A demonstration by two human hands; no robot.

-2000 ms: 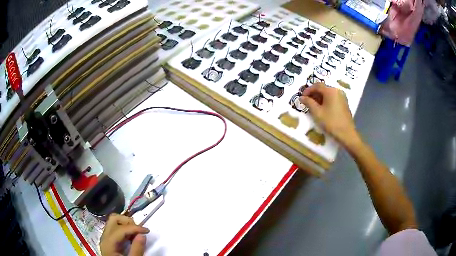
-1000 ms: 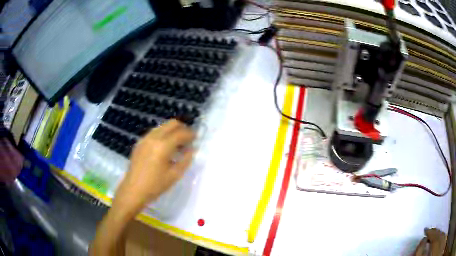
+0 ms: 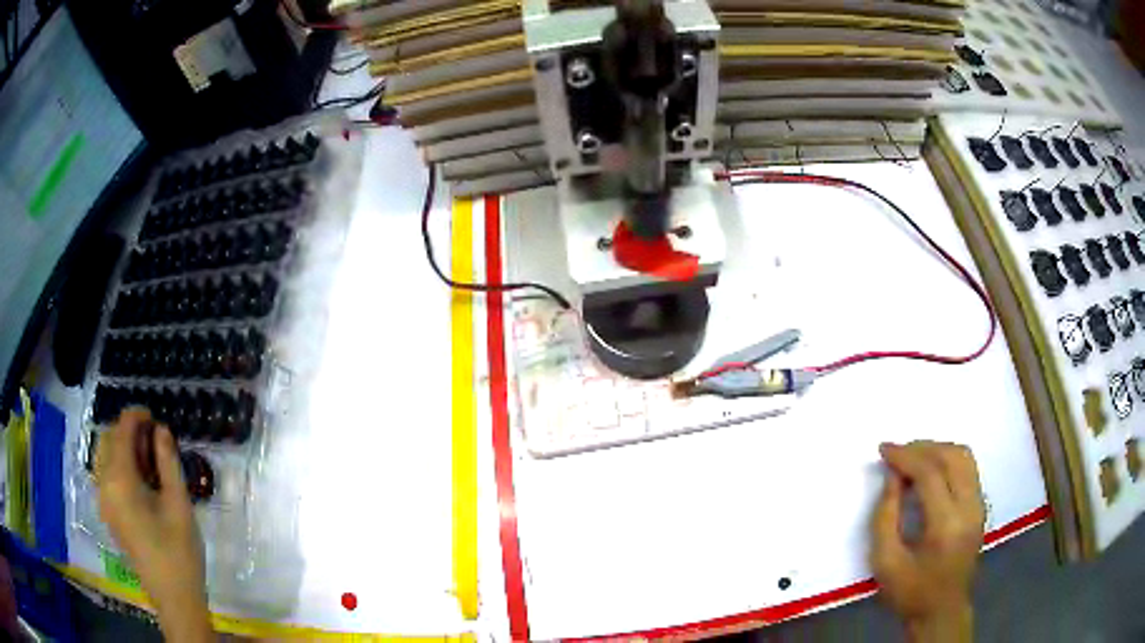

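Observation:
My left hand [image 3: 153,502] is at the front row of black molded parts [image 3: 188,302] in the clear blister tray [image 3: 283,484], with fingers around a black part. Another dark part [image 3: 197,476] lies just right of it. My right hand [image 3: 927,528] is over the bench at lower right, fingers curled; whether it holds something small I cannot tell. The clamp's red pressing tip [image 3: 655,255] is above the round black nest [image 3: 647,337]. What is in the nest is unclear. Grey test clips [image 3: 753,377] lie beside the nest.
A red and black test lead [image 3: 973,295] loops right of the clamp bracket [image 3: 550,94]. Stacked foam trays [image 3: 440,75] stand behind. A foam tray [image 3: 1023,283] with wired units [image 3: 1055,207] is at right. A monitor [image 3: 57,163] and black box are at left.
The view has swung right from the last frame. My left hand has moved to the left end of the blister tray's front row. My right hand has come fully into view.

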